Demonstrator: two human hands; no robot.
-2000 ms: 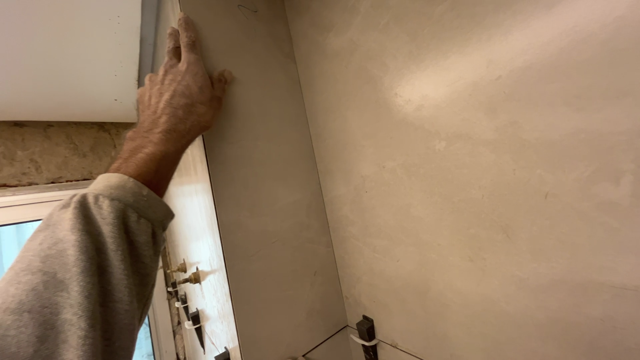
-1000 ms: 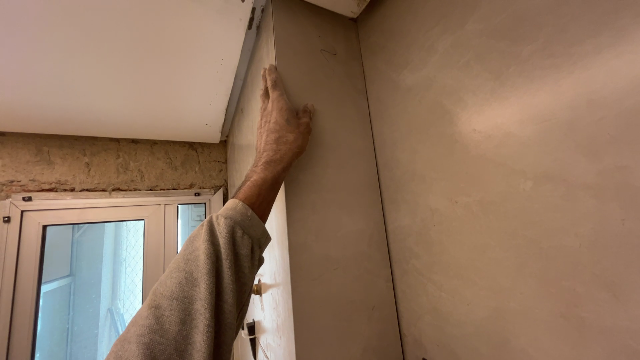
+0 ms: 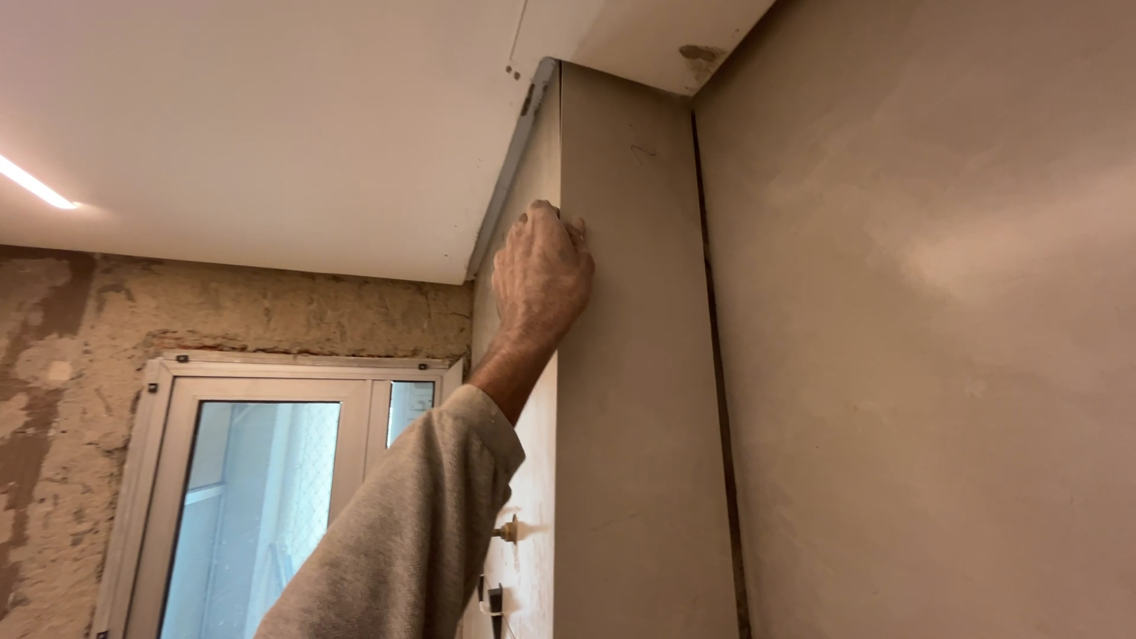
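Observation:
My left hand (image 3: 543,266), in a grey sleeve, rests at the outer corner of a tall grey-beige tile panel (image 3: 635,355). Its fingers are bent around the vertical edge, with the thumb side on the panel's face; whether they grip it is hard to tell. A dark gap (image 3: 717,382) runs down between this panel and the large wall panel (image 3: 932,355) on the right. The lighter side face (image 3: 532,461) lies left of the corner and bears a brass fitting (image 3: 507,530) and a dark clip (image 3: 494,599). My right hand is out of view.
The white ceiling (image 3: 293,133) comes down close to the panel top, with a grey strip (image 3: 506,191) along its edge. Behind my arm stands a white-framed window (image 3: 355,408) in a rough, bare plaster wall (image 3: 80,355). A ceiling light (image 3: 35,182) glows at left.
The hand's fingers, stretched upward before, are now bent at the corner. The gap beside the large wall panel, a thin line earlier, looks wider. The view has tilted up.

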